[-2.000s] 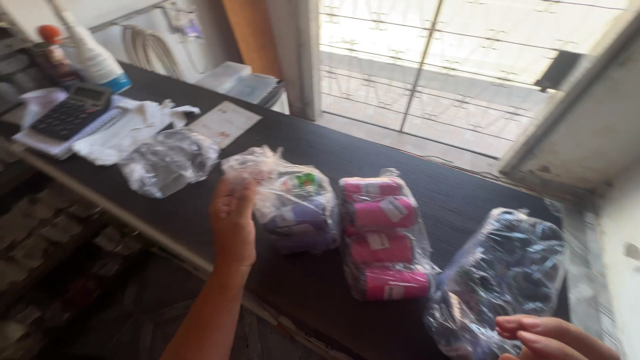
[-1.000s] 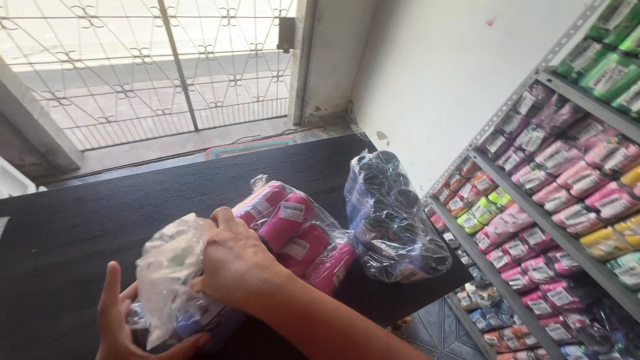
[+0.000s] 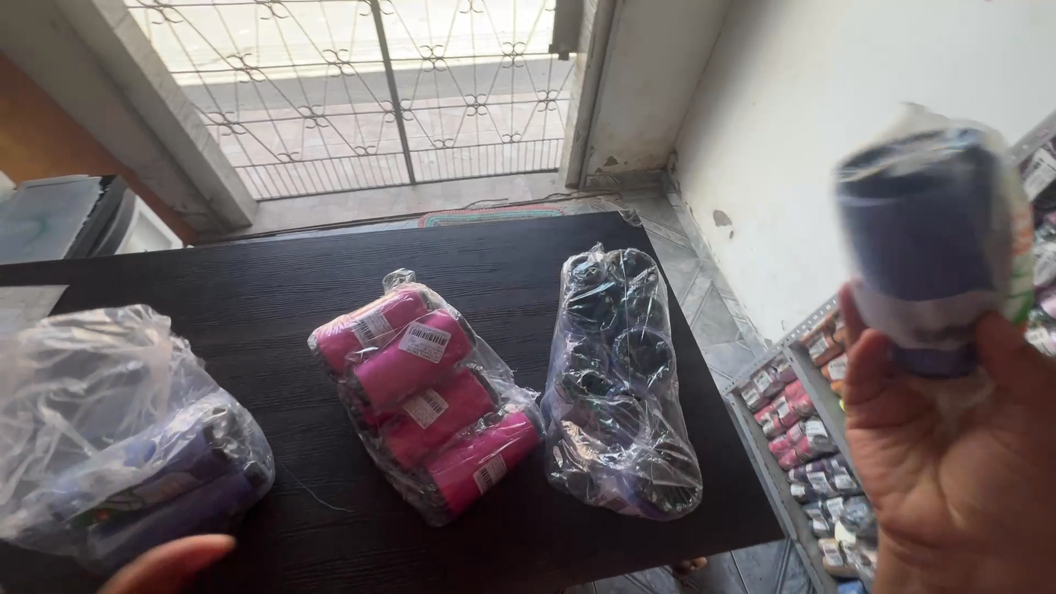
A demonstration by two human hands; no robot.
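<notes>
My right hand holds up a dark blue-purple roll in clear plastic wrap at the right; it is blurred. Of my left hand, only a finger or thumb shows at the lower left, beside a clear plastic bag with purple rolls inside. Whether that hand touches the bag cannot be told. Near the middle lies a clear bag of bright pink rolls with barcode labels. To its right is a clear bag of dark rolls, their round ends facing up.
The bags lie on a dark wood-grain table. Metal shelves with many coloured packs stand at the right, by a white wall. A metal grille closes the doorway behind. A grey and white container is at the back left.
Both my hands were at the bag of purple rolls a second ago. Now my right hand is raised at the right with one roll, and the bag lies at the left.
</notes>
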